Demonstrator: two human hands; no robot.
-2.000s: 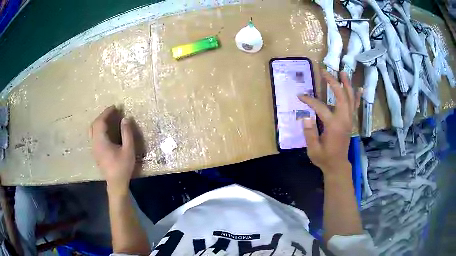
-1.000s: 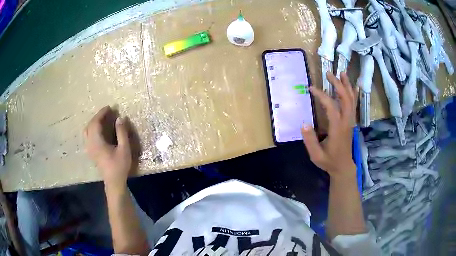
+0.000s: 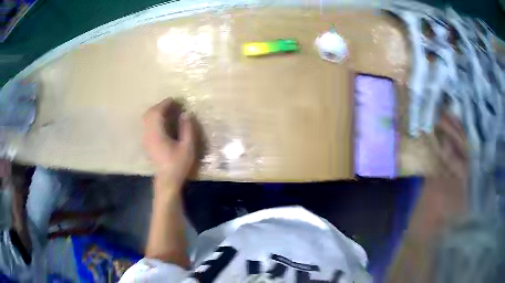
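A smartphone with a bright screen lies flat on the tan bench, right of centre. My right hand is badly blurred, to the right of the phone and apart from it, by the front ends of the grey leg pieces; what its fingers do cannot be made out. My left hand rests on the bench left of centre, fingers curled with a gap to the thumb, with nothing seen in it.
A yellow-green lighter and a white glue bottle lie at the back of the bench. A white scrap is right of my left hand. Grey pieces sit at the left end. A blue crate is below left.
The view has swung left, so the bench things appear further right. My right hand has moved away from the phone to the right. My left hand keeps its pose.
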